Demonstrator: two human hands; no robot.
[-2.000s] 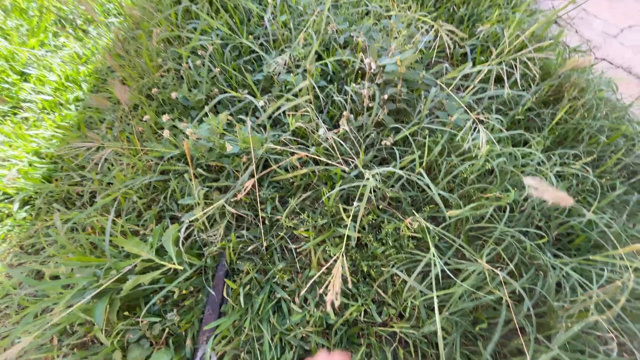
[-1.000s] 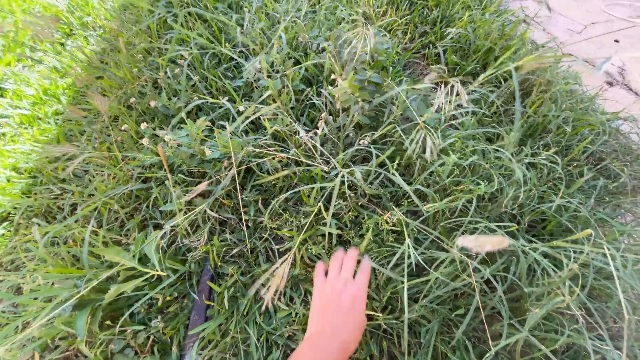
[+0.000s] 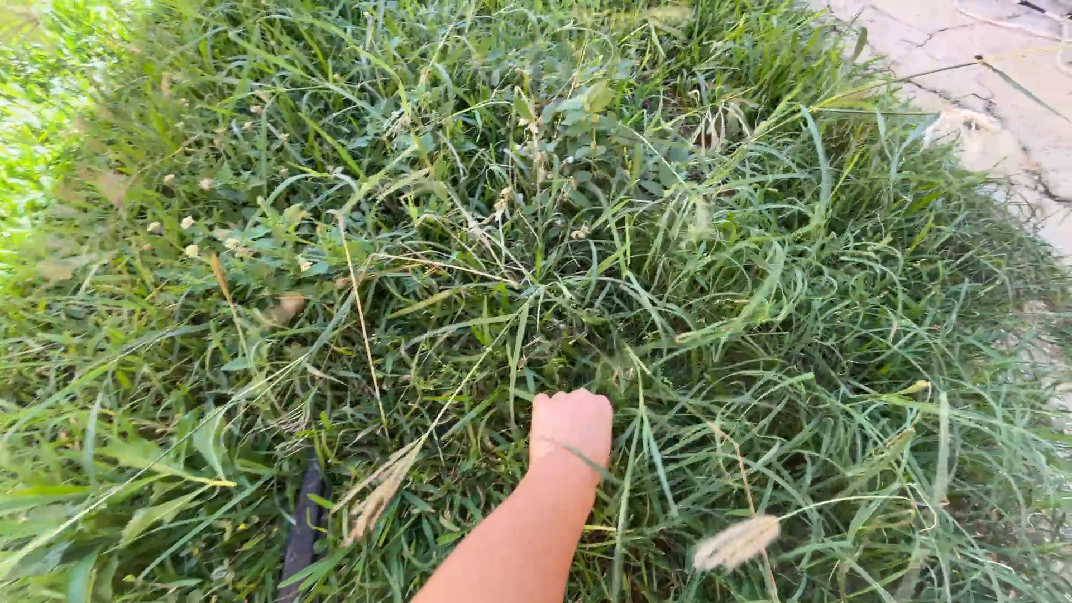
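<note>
Curled into a fist, my left hand (image 3: 572, 427) is down among the long green grass (image 3: 720, 402), knuckles up, with its forearm coming from the bottom edge. Its fingertips are hidden, but the fingers look closed on grass blades at the base of a spreading tuft (image 3: 536, 289). One blade crosses the back of the wrist. My right hand is out of view. To the left of the forearm, a dark, narrow bar (image 3: 303, 523) lies partly covered by grass; what it belongs to is hidden.
Cracked pale paving (image 3: 955, 59) borders the grass at upper right. A fluffy seed head (image 3: 737, 543) stands right of the forearm, and a dry one (image 3: 385, 494) leans to its left. Small whitish flower heads (image 3: 191, 250) and broad-leaved weeds (image 3: 578, 117) grow among the blades.
At first only a bit of my left hand showed at the bottom edge. It then reached into the grass with fingers spread, and now they are curled closed.
</note>
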